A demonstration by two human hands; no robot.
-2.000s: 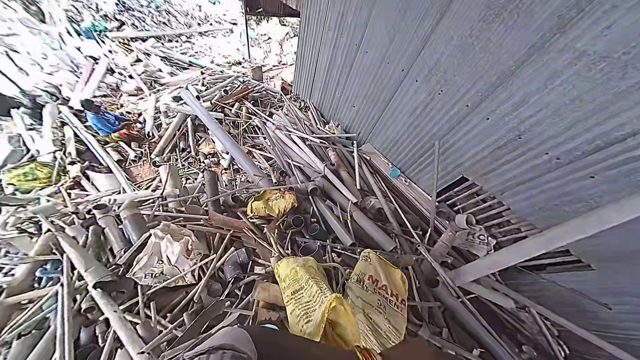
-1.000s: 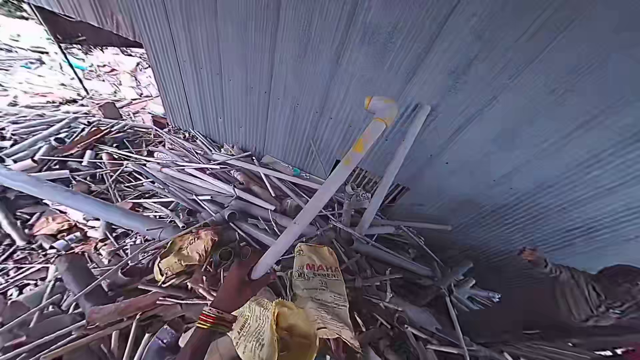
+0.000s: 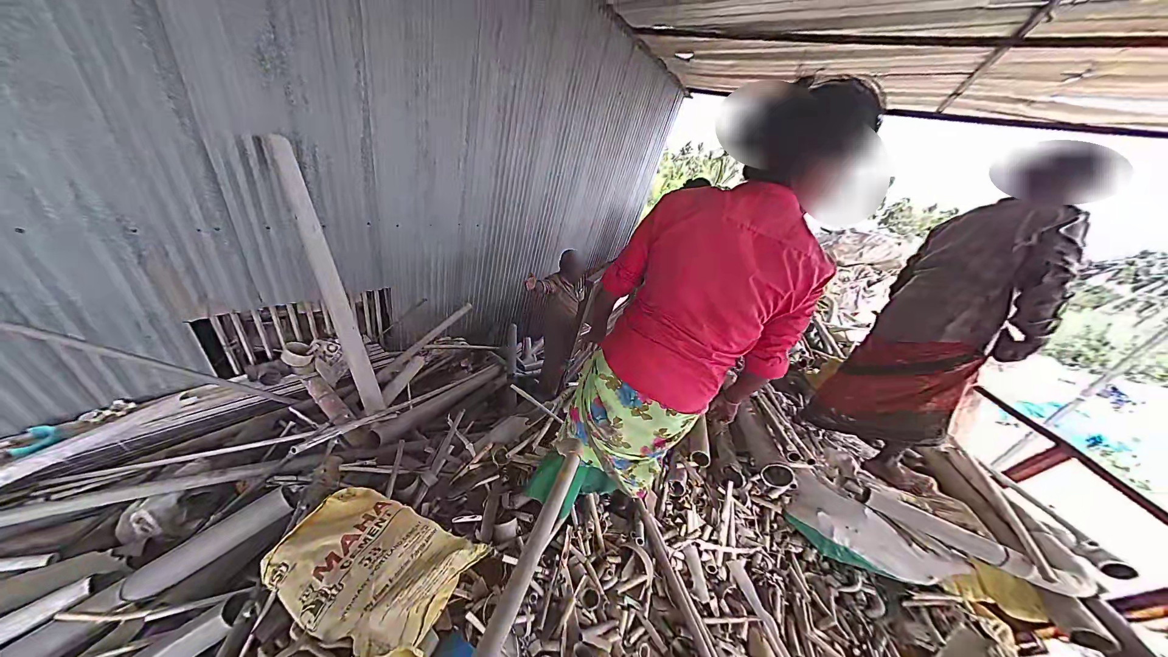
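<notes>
Neither of my hands shows in the head view now. A large heap of scrap plastic pipes (image 3: pixel 219 529) spreads across the lower part of the view. On it, at the lower left, lies a yellow printed woven sack (image 3: pixel 365 570). A long grey-brown pipe (image 3: pixel 538 547) slants up from the bottom edge near the centre; its lower end is cut off by the frame. One pale pipe (image 3: pixel 324 274) leans upright before the metal wall. Small broken pipe pieces (image 3: pixel 620 593) cover the heap at the lower centre.
A corrugated metal wall (image 3: pixel 411 164) runs along the left, under a sheet roof (image 3: pixel 903 55). A person in a red shirt (image 3: pixel 721 301) stands close ahead, another in a dark jacket (image 3: pixel 958 301) at the right. A third person (image 3: pixel 561 301) is farther back by the wall.
The view has swung far to the right, bringing several people into sight. One second ago a hand with bangles was at a white elbowed pipe; neither that hand nor that pipe is seen now.
</notes>
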